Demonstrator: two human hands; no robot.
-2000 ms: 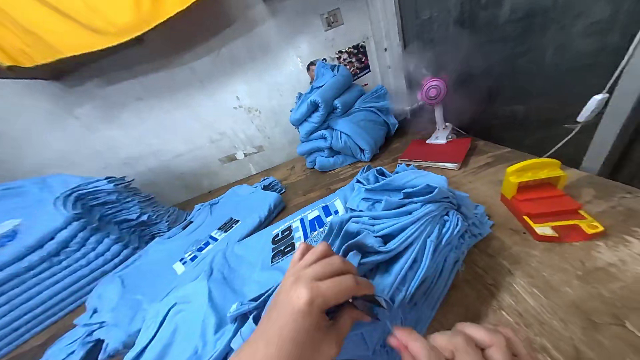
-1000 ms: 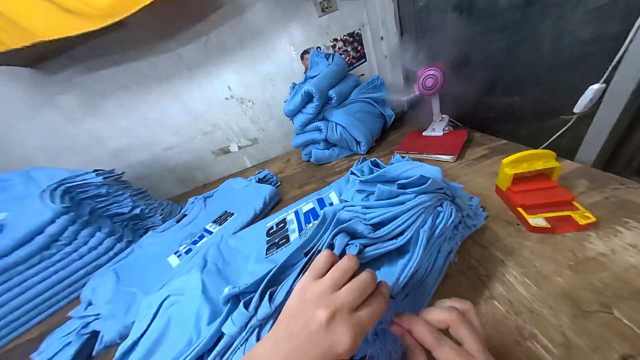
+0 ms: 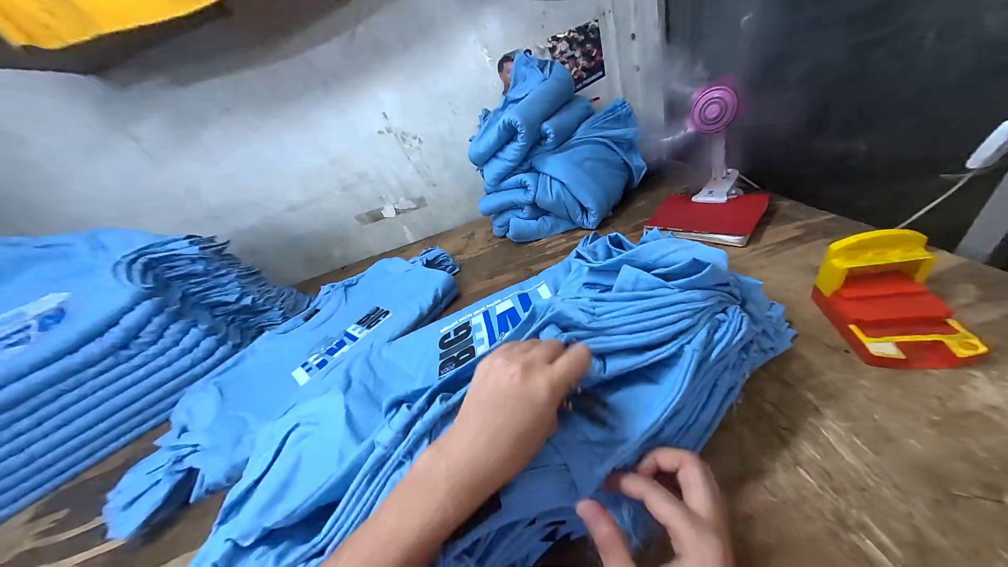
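A thick pile of blue printed T-shirts [image 3: 669, 315] lies across the middle of the wooden table. Above its near part is my left hand [image 3: 528, 386], its fingers curled around a small dark tool [image 3: 587, 405], blurred, perhaps thread snips. Lower right, my right hand [image 3: 669, 504] touches the pile's near edge with thumb and fingers apart; whether it pinches any cloth cannot be made out. Another printed blue T-shirt [image 3: 315, 354] lies flat just left of the pile.
A tall stack of blue shirts [image 3: 142, 354] stands at the left. Against the wall sits a heap of rolled blue cloth [image 3: 559, 157]. A pink fan [image 3: 715, 110] stands on a red book [image 3: 709, 216]. A red and yellow plastic device [image 3: 894, 303] is at the right. Yellow cloth [image 3: 94, 20] hangs upper left.
My right hand's fingers have spread from the closer grasp seen a second ago. The dark tool in my left hand, hidden then, shows again.
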